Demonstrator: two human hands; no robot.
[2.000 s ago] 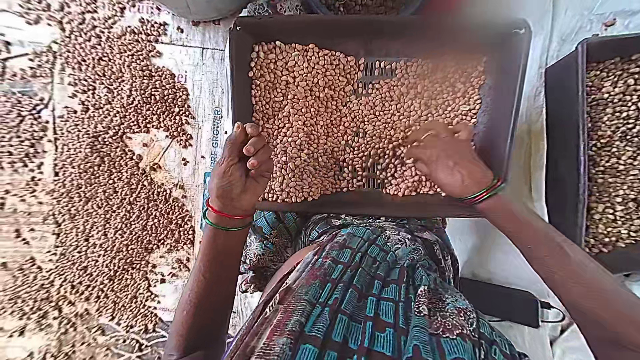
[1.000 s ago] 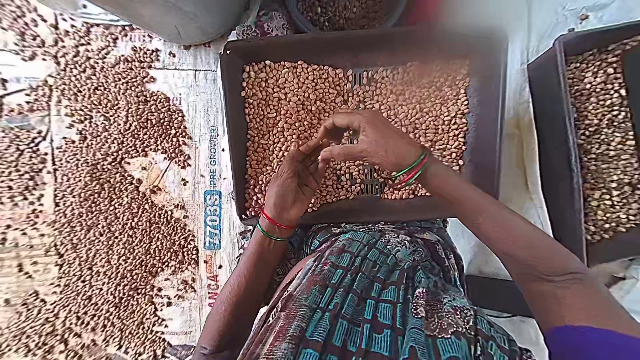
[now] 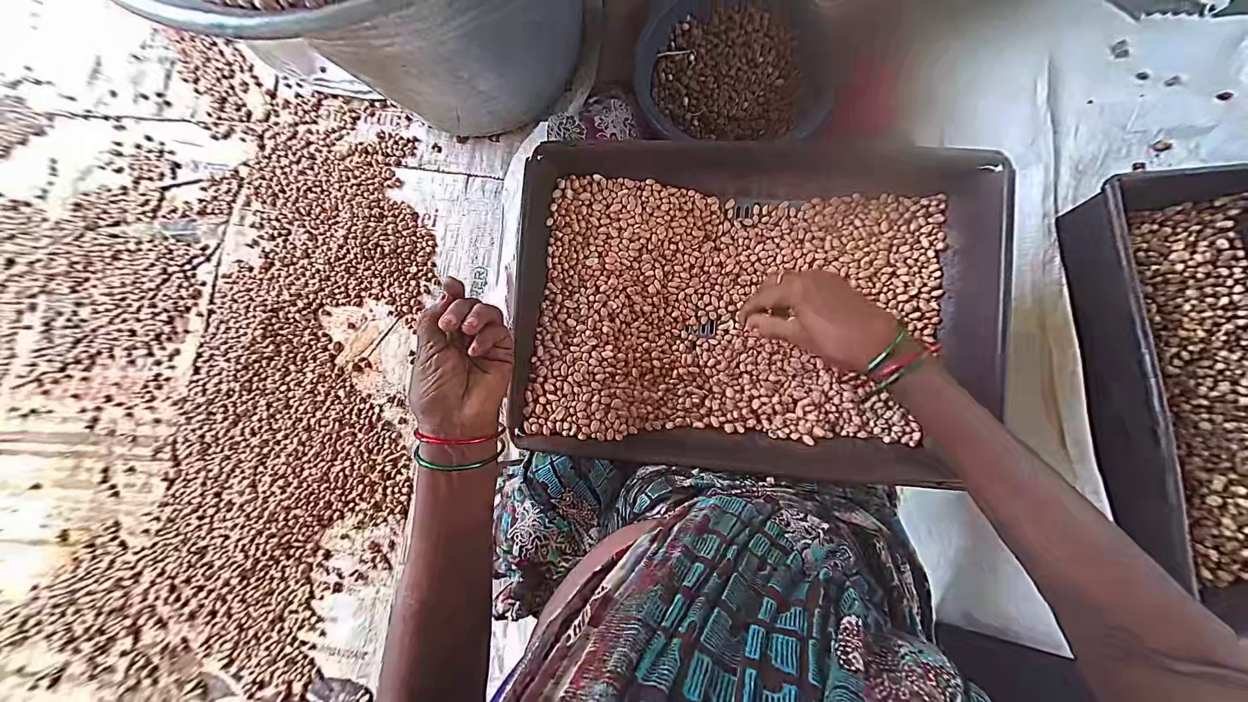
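Note:
A dark plastic tray [image 3: 978, 263] with slots in its floor lies in front of me, spread with light brown beans or nuts [image 3: 624, 292]. My right hand [image 3: 819, 317] is over the middle of the tray, its fingertips bent down at the beans; whether it pinches one cannot be seen. Just outside the tray's left wall is my left hand [image 3: 460, 361], palm up with curled fingers; what lies inside them, if anything, is hidden. Both wrists wear red and green bangles.
Many darker beans or nuts [image 3: 292, 390] cover the sheet at the left. A large grey tub [image 3: 468, 68] and a blue-rimmed bowl [image 3: 648, 68] of similar pieces stand beyond the tray. Another dark tray [image 3: 1121, 361], filled, is at the right.
A second ago both hands met over the tray. Since then my left hand has moved left, outside the tray, and my right hand has moved right, over the beans.

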